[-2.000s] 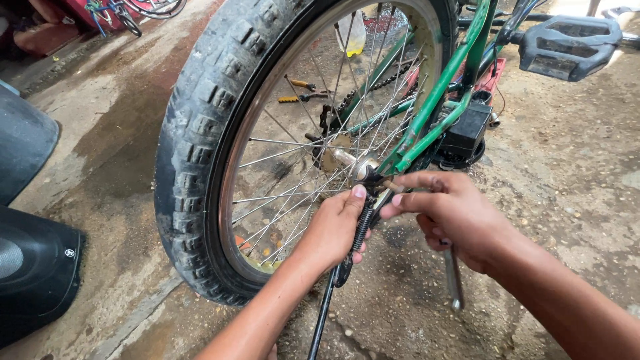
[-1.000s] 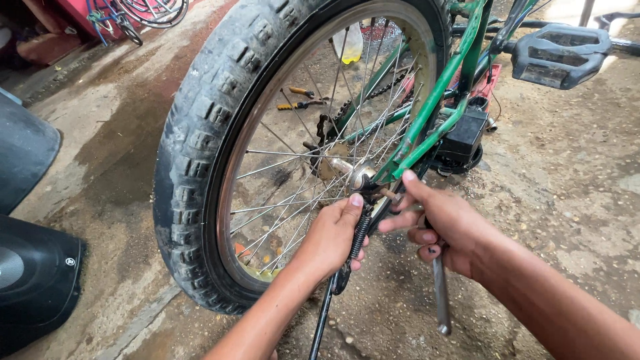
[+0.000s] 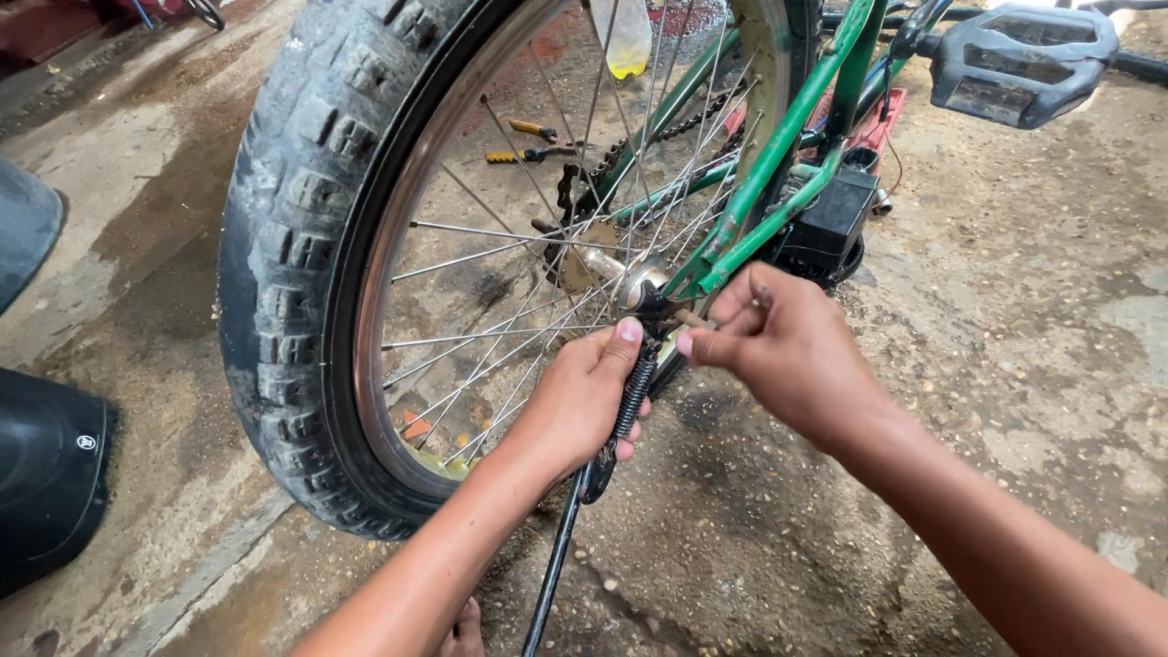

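Observation:
A bicycle's rear wheel with a knobby tyre (image 3: 297, 246) stands in a green frame (image 3: 776, 164). My left hand (image 3: 584, 383) grips the upper part of a black kickstand (image 3: 598, 474) beside its coil spring (image 3: 637, 388), just below the hub (image 3: 643, 283). The kickstand's leg slants down toward the bottom edge. At the hub's near side, the thumb and fingers of my right hand (image 3: 776, 338) are around the outer end of the rusty axle (image 3: 691, 318); whether a small nut is between the fingertips cannot be told. The chain (image 3: 607, 164) shows behind the spokes.
Yellow-handled pliers (image 3: 516, 157) lie on the concrete floor beyond the wheel, near a bottle with yellow liquid (image 3: 630, 46). A pedal (image 3: 1022, 64) juts out at upper right, above a black box (image 3: 830, 219). Black containers (image 3: 46, 474) stand at left. Part of a foot (image 3: 465, 630) shows below.
The wrench that hung from my right hand in both earlier frames is no longer in view. My right hand's fingers have come in around the axle end. My left hand stays on the kickstand.

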